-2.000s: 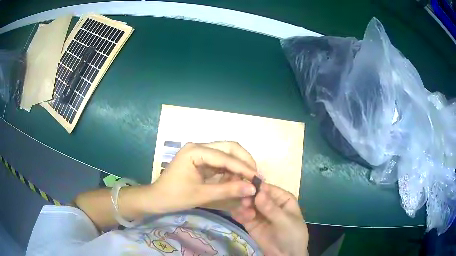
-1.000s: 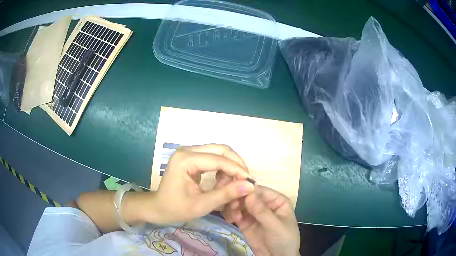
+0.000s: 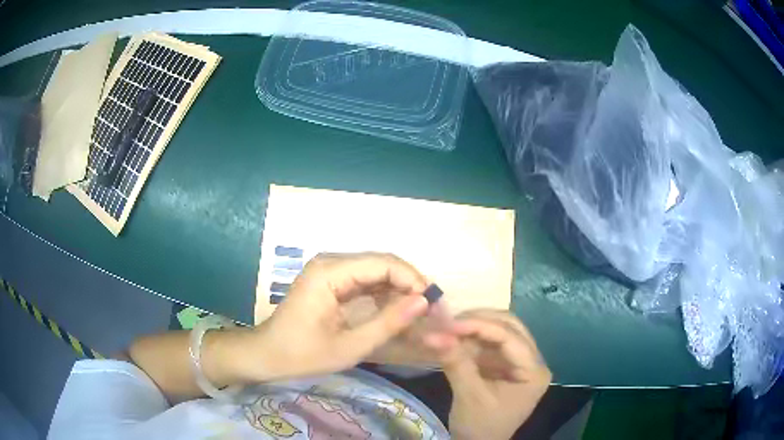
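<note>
A small black part (image 3: pixel 433 294) is pinched between the thumb and forefinger of my left hand (image 3: pixel 344 314), above the backing sheet. My right hand (image 3: pixel 494 365) is just right of it, slightly blurred, with its fingertips close below the part; whether it holds anything is hard to tell. The tan backing sheet (image 3: pixel 387 223) lies in front of me, mostly bare. A few dark adhesive pads (image 3: pixel 288 252) show at its left side, partly hidden by my left hand.
A clear plastic tray (image 3: pixel 370 73) lies beyond the sheet. A large clear bag (image 3: pixel 593 163) with a dark mass is at right, with loose black parts (image 3: pixel 550 290) beside it. A full pad sheet (image 3: pixel 163 77) bears a long black piece (image 3: pixel 133 129) at left, beside bare liner (image 3: pixel 73 120).
The clear tray, absent two seconds ago, now lies at the back. My right hand has shifted right and apart from my left hand, which keeps the black part.
</note>
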